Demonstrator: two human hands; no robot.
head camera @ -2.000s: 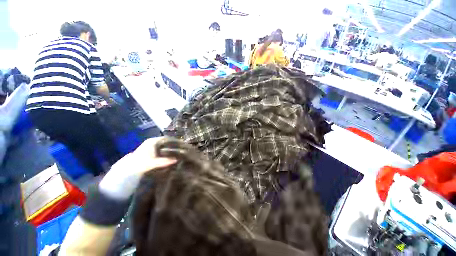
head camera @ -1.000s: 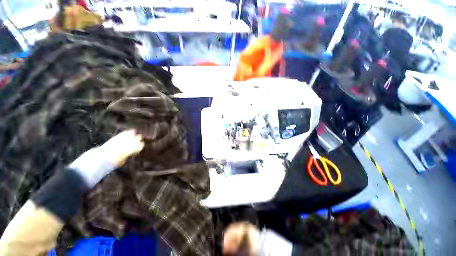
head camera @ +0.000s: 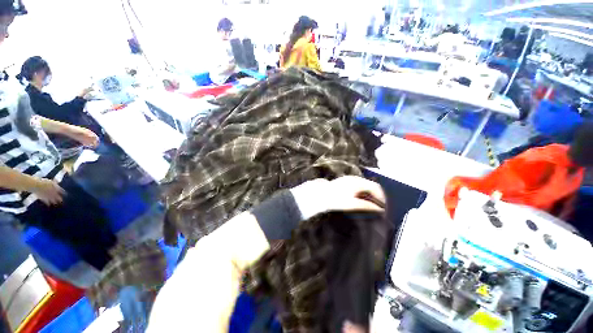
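My left hand [head camera: 344, 195], with a white covering and a dark wrist band, is shut on a dark plaid garment piece [head camera: 312, 266] that hangs below it, in front of the heap. A large heap of plaid garments [head camera: 260, 143] fills the middle. The white overlock machine [head camera: 520, 240] is at the lower right; its needle area with a yellow spot shows. A small patch of skin at the bottom edge, beside the hanging cloth, may be my right hand [head camera: 354, 326]; it is nearly all cut off, so its grip is hidden.
An orange cloth [head camera: 520, 179] lies behind the machine. A person in a striped top [head camera: 23, 153] stands at left, beside a seated person in dark clothing [head camera: 55, 104]. Blue bins and a red container [head camera: 58, 302] are at lower left. More plaid cloth [head camera: 130, 270] hangs there.
The view has swung back left from the machine. My left hand, over the heap one second ago, now holds up a plaid piece beside the machine. My right hand has almost left the picture.
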